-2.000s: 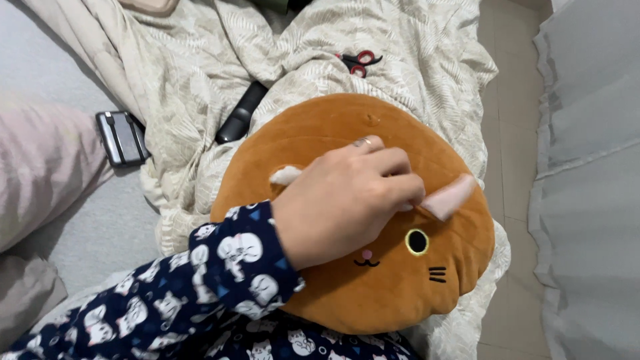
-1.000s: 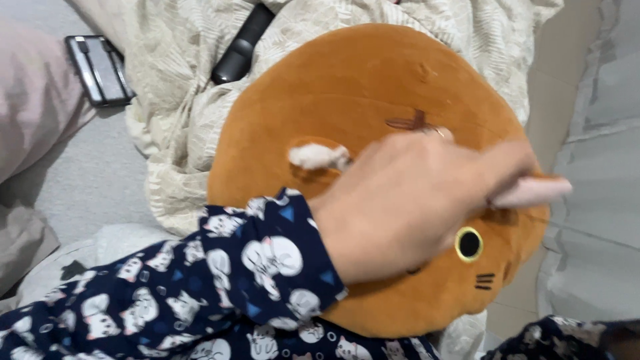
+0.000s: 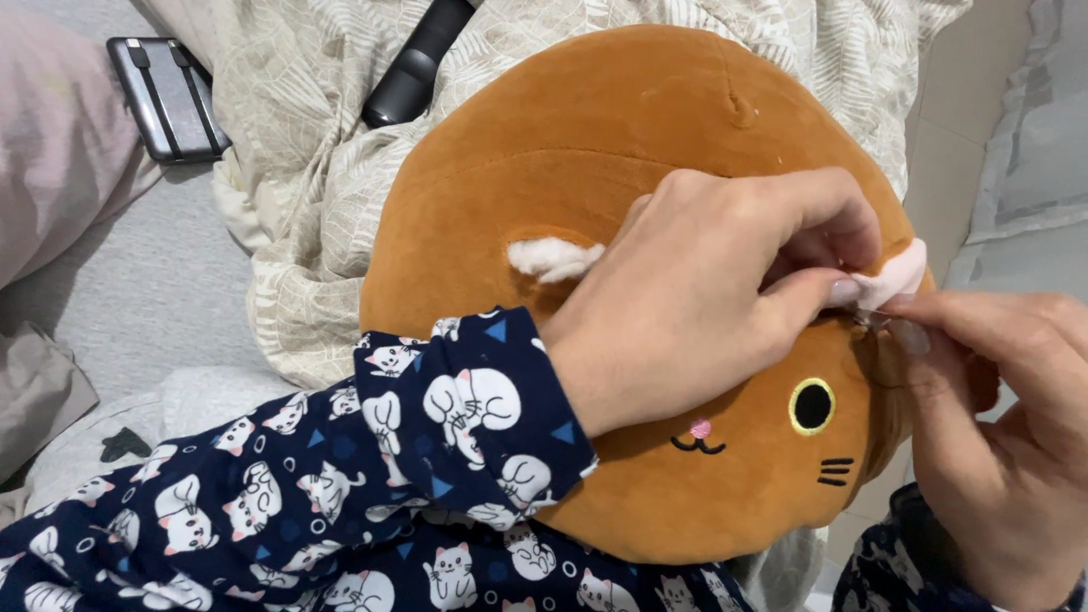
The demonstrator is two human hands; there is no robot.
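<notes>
A round orange-brown plush cat (image 3: 510, 187) with an embroidered eye, nose, mouth and whiskers lies face up. White stuffing (image 3: 552, 259) shows at an opening on its left part. My left hand (image 3: 722, 280) reaches across the plush and pinches the base of its pink-lined ear (image 3: 897, 276) between thumb and fingers. Close beside it, my right hand (image 3: 994, 374) has thumb and forefinger pinched together at the ear's lower edge. Whether a needle or thread is between those fingertips is too small to tell.
A black cylindrical device (image 3: 416, 64) and a power bank (image 3: 166, 98) with short cables lie on the bedding beyond the plush. A patterned cream blanket (image 3: 297, 187) is under it. A grey curtain (image 3: 1037, 170) hangs at the right, beside the tiled floor.
My right hand has come in from the lower right to the ear. My left hand now pinches the ear's base. The view has shifted closer; the red-handled scissors seen earlier are out of view.
</notes>
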